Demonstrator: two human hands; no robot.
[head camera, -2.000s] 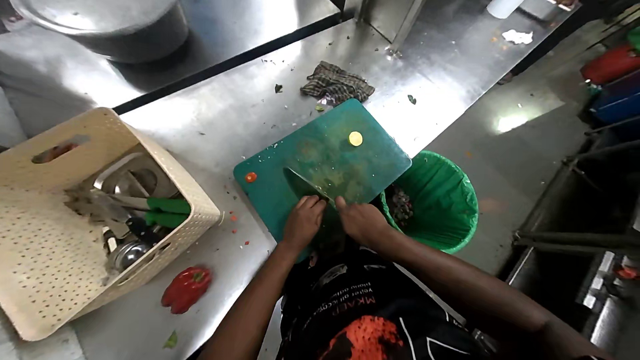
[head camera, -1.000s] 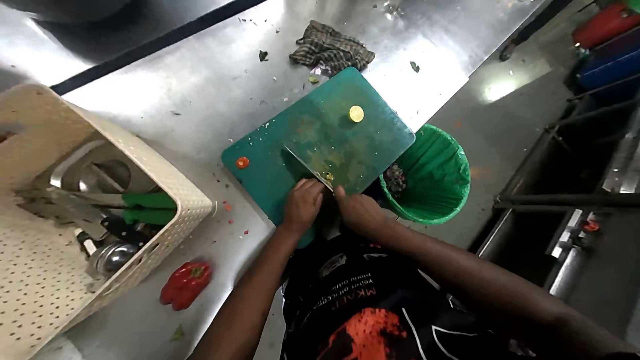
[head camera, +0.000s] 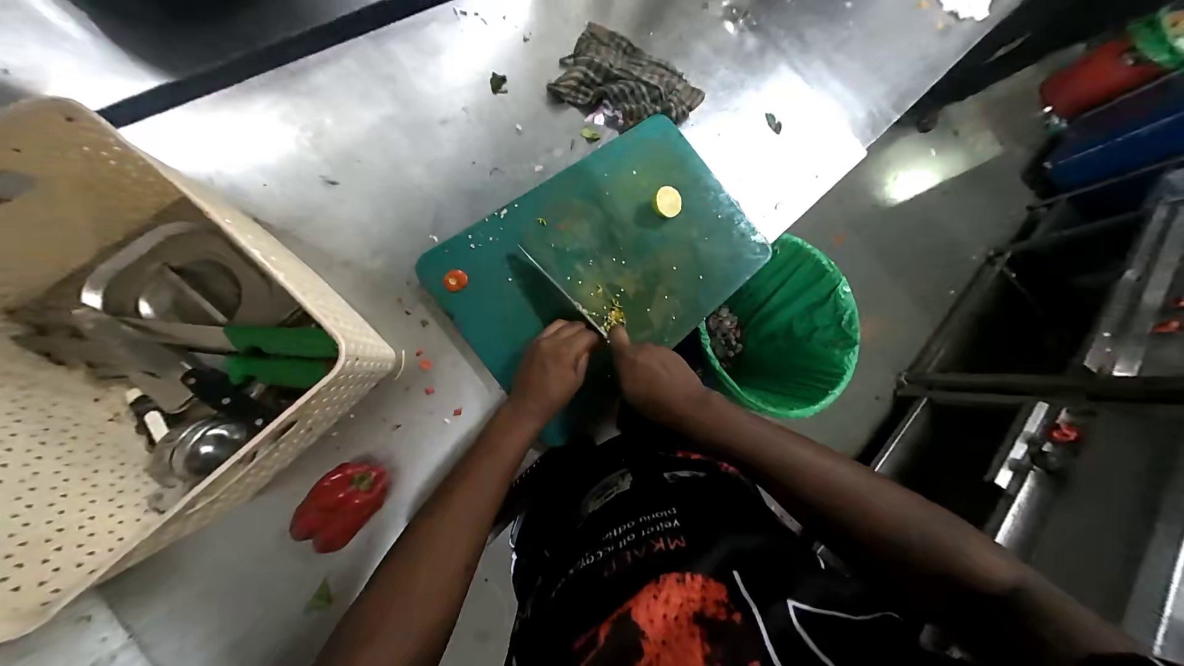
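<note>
A green cutting board (head camera: 592, 222) lies tilted at the metal counter's edge. My left hand (head camera: 555, 365) is over its near part, fingers curled at the near end of a knife (head camera: 560, 289); exactly what it grips is hidden. My right hand (head camera: 652, 375) is beside it, thumb and fingers closed around the knife's near end, whose handle I cannot see. The blade points up and left across the board. Small yellow-green scraps (head camera: 612, 313) lie against the blade near my right thumb. A cut lime or lemon half (head camera: 667, 202) and a small piece of tomato (head camera: 455, 280) rest on the board.
At left stands a beige perforated basket (head camera: 365, 365) with green-handled utensils (head camera: 282, 342) and metalware. A red bell pepper (head camera: 340, 506) lies near it. A checkered cloth (head camera: 624, 79) is beyond the board. Right of the board is a green-lined bin (head camera: 786, 324) with scraps.
Both hands stay close together at the knife's near end. The yellow-green scraps now show more plainly by the blade. The lime or lemon half and tomato piece keep their places on the board.
</note>
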